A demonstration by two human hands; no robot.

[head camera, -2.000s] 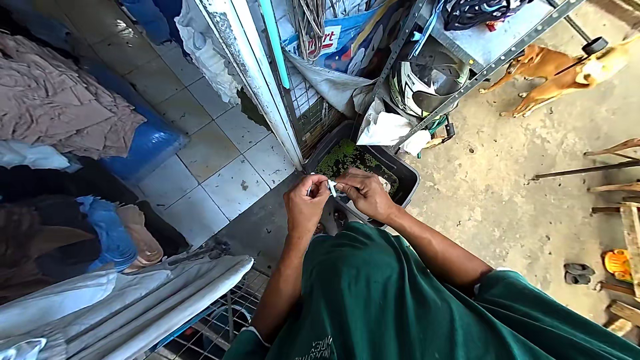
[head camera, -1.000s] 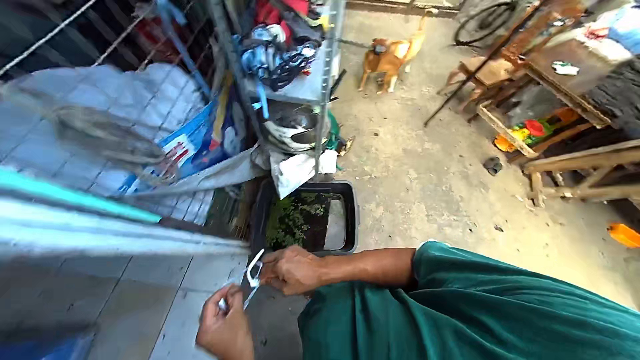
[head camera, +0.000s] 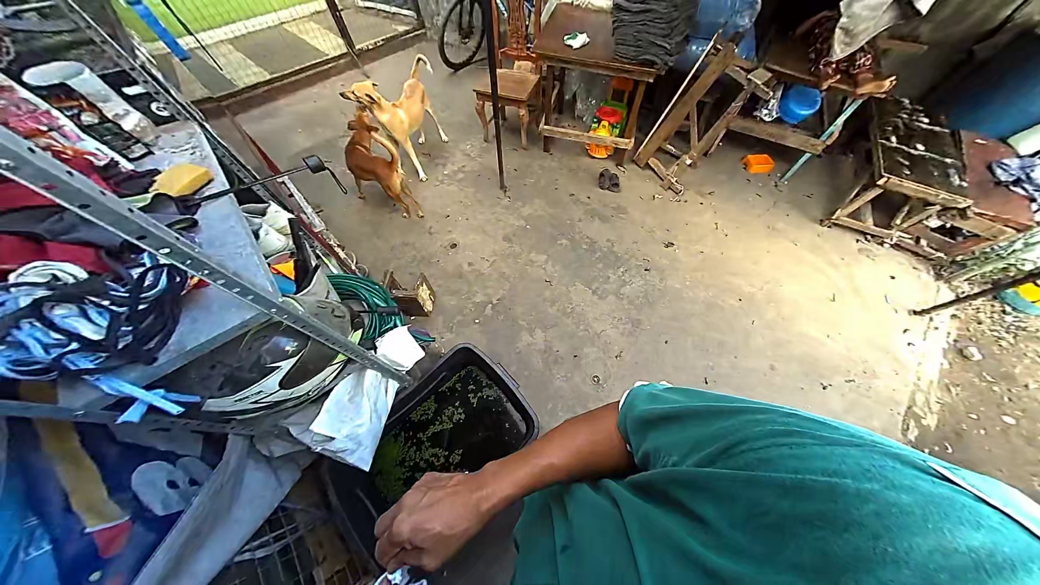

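My right hand hangs at the bottom centre, over the near side of a black plastic tub of dark water with small floating green plants. Its fingers curl downward and a bit of whitish material shows just beneath them at the frame's bottom edge; whether they grip it cannot be told. My left hand is out of view. A white cloth or bag hangs beside the tub's left rim.
At left stands a metal shelf with tangled straps and a helmet. A coiled green hose lies behind the tub. Two dogs stand on the concrete floor, near a thin upright pole. Wooden tables are farther back.
The view has swung strongly toward the yard. My left hand, seen earlier with my right at a thin white item, has left the view. The dogs now stand close together.
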